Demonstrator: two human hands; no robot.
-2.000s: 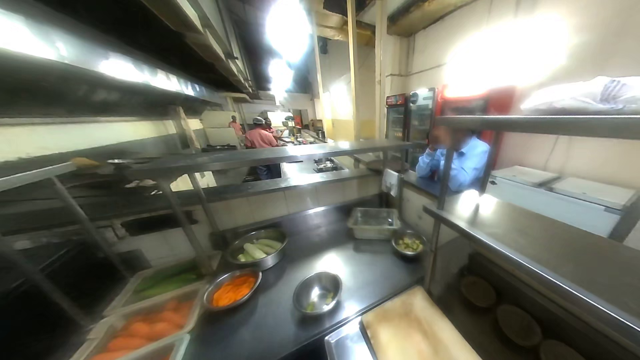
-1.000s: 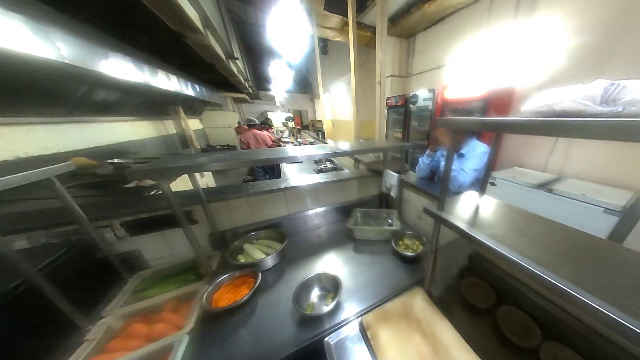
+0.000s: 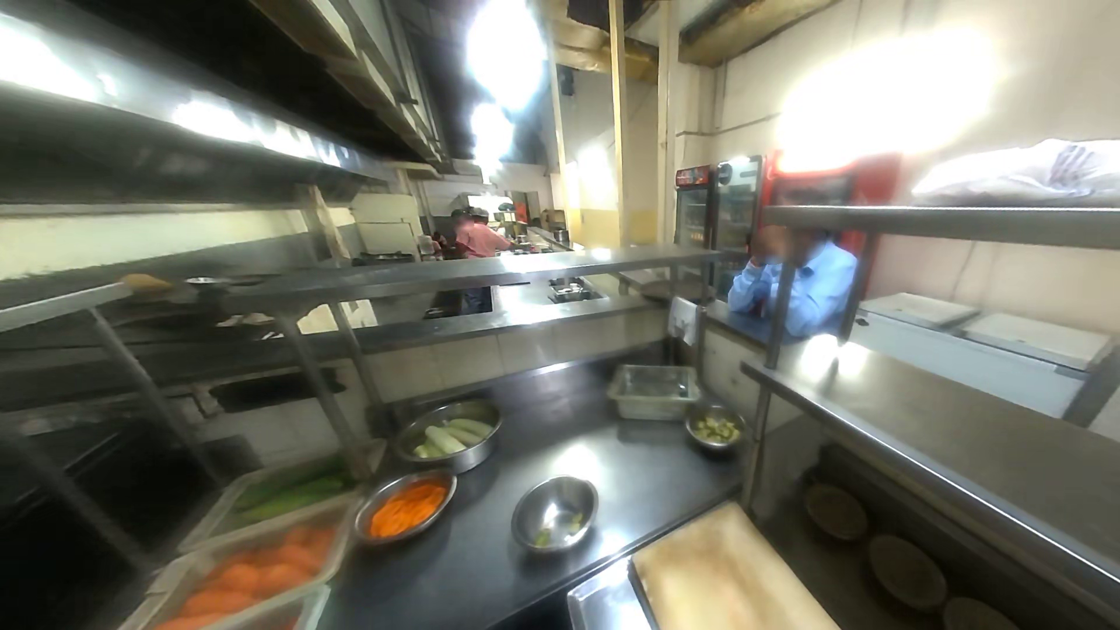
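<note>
Neither my left hand nor my right hand shows in the head view. On the dark steel counter, a steel bowl (image 3: 555,514) holds a few green pieces. Left of it is a bowl of cut orange carrots (image 3: 408,511), and behind that a round steel pan (image 3: 473,458) holds pale peeled vegetables. A small bowl of chopped green pieces (image 3: 716,429) stands at the right, beside a clear rectangular container (image 3: 654,393). At the bottom lies a worn cutting board (image 3: 726,577), next to a steel tray (image 3: 608,602).
Tubs of whole carrots (image 3: 262,569) and long green vegetables (image 3: 293,497) stand at the left. A steel shelf (image 3: 945,420) borders the counter at the right, with round dishes (image 3: 906,570) beneath. A person in blue (image 3: 801,284) is beyond; a person in pink (image 3: 479,238) stands farther back.
</note>
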